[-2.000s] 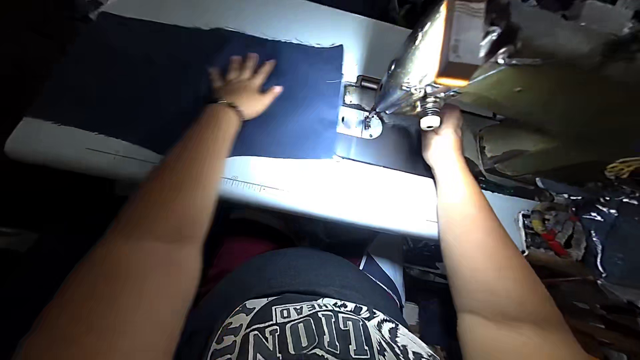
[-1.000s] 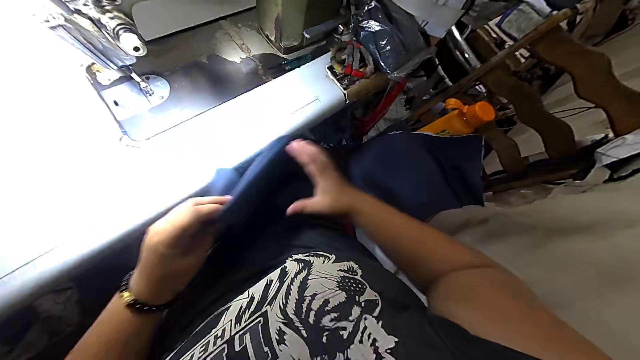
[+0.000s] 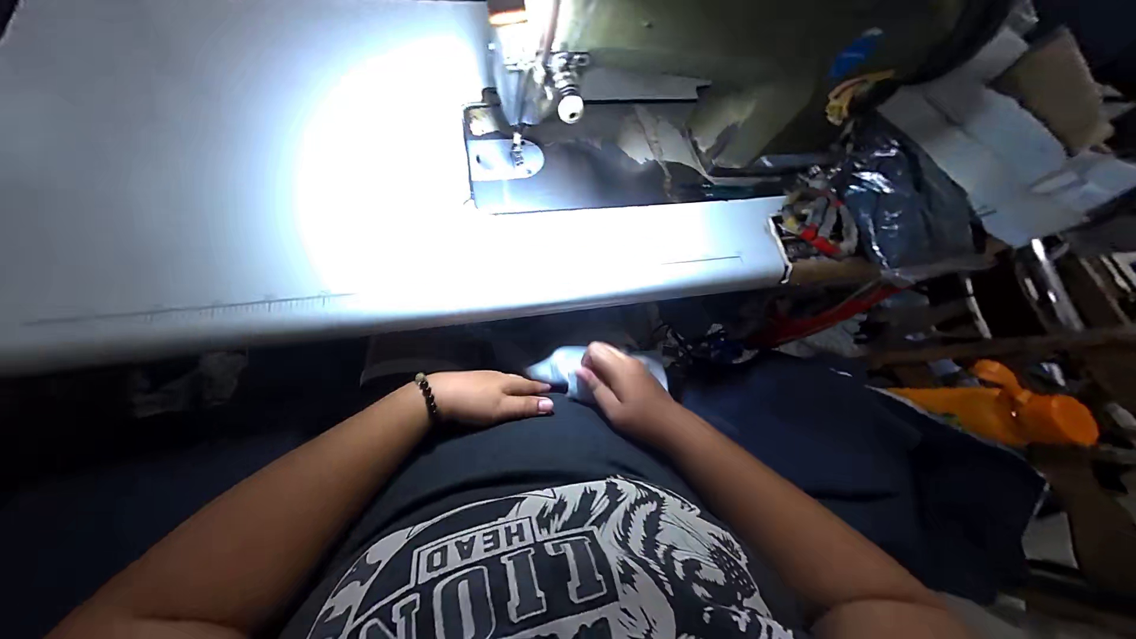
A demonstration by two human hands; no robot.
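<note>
My right hand [image 3: 621,390] pinches a light blue piece of cloth [image 3: 568,366] at my lap, below the table's front edge. Close to its left, my left hand [image 3: 488,398] lies flat against the dark cloth over my lap, fingers pointing at the light piece; whether it touches that piece is unclear. Dark navy fabric [image 3: 808,435] hangs to the right of my right forearm. Above both hands stands the sewing machine [image 3: 745,53], its presser foot [image 3: 517,151] over the metal needle plate [image 3: 497,160], with no fabric beneath it.
The white sewing table [image 3: 213,257] spans the view, lit by the machine's lamp. At its right end are a cluttered recess with red-handled items [image 3: 821,235] and a dark plastic bag [image 3: 905,204]. An orange bottle [image 3: 1021,413] lies among wooden furniture parts at the far right.
The navy fabric was on the table two seconds ago, then in both hands at my lap; now it lies to the right. My right hand has taken hold of a light blue cloth.
</note>
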